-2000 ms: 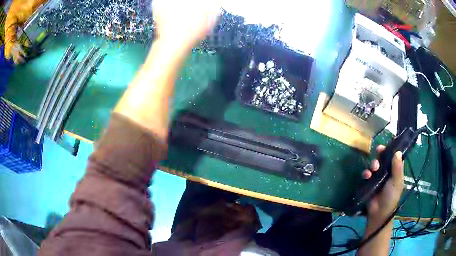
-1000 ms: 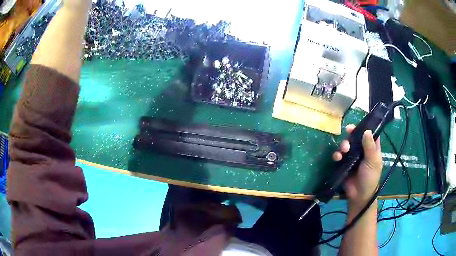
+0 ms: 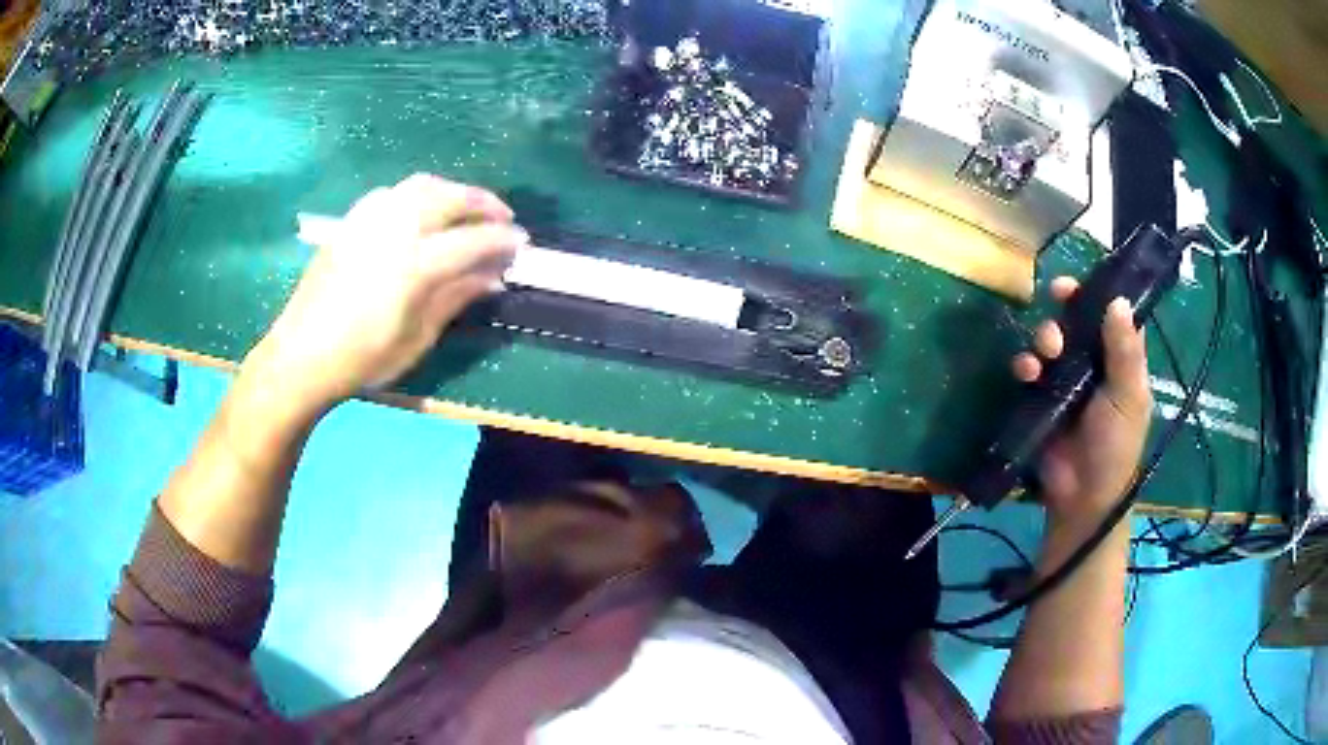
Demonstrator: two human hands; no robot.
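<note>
My left hand (image 3: 401, 284) holds a long pale strip (image 3: 629, 284) over the black jig (image 3: 685, 354). The strip lies along the jig's groove, its right end short of the round metal feature, and its left end sticks out past my hand. My fingers hide its middle. My right hand (image 3: 1089, 393) is closed around the black electric screwdriver (image 3: 1070, 371), at the right, with its thin silver bit pointing down and left past the bench edge. A black tray (image 3: 619, 138) of small shiny fittings (image 3: 714, 124) sits behind the jig.
A white screw feeder (image 3: 939, 131) stands on a tan base (image 3: 932, 245) right of the tray. Grey strips (image 3: 109, 218) lie at the left. Loose dark parts (image 3: 335, 22) line the back. Black cables (image 3: 1209, 437) hang at the right. A blue crate (image 3: 37, 415) is at lower left.
My left hand has come back from the upper left to the jig, now with a pale strip in it. My right hand still holds the screwdriver. The view has shifted.
</note>
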